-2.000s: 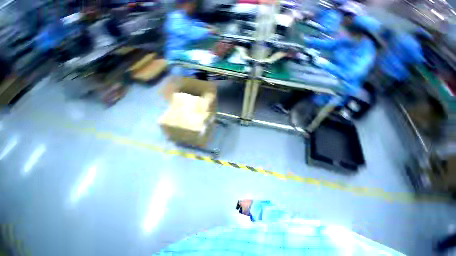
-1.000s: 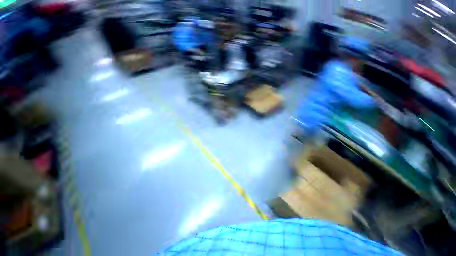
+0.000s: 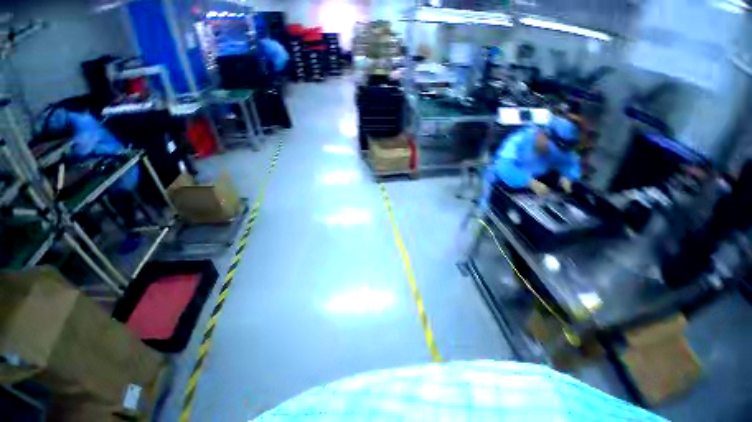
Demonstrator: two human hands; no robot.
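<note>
Neither of my hands shows in the head view. Only the light blue checked cloth of my clothing (image 3: 462, 396) fills the bottom edge. Nearest in front is the grey floor aisle (image 3: 334, 264) between two tape lines. The left line (image 3: 228, 284) is yellow and black, and the right line (image 3: 407, 264) looks yellow. A black tray with a flat red inside (image 3: 165, 305) lies on the floor left of the aisle.
Large cardboard box (image 3: 74, 354) at lower left; open box (image 3: 204, 200) behind the red-lined tray. A person in blue (image 3: 528, 157) leans over a right-hand bench (image 3: 569, 276). Stacked black totes (image 3: 381, 115) stand ahead, a carton (image 3: 390, 155) below them. Another box (image 3: 660, 358) is at lower right.
My view has turned from the side benches to look along the aisle. The picture is sharper. A hand seen near the bottom two seconds ago is out of view.
</note>
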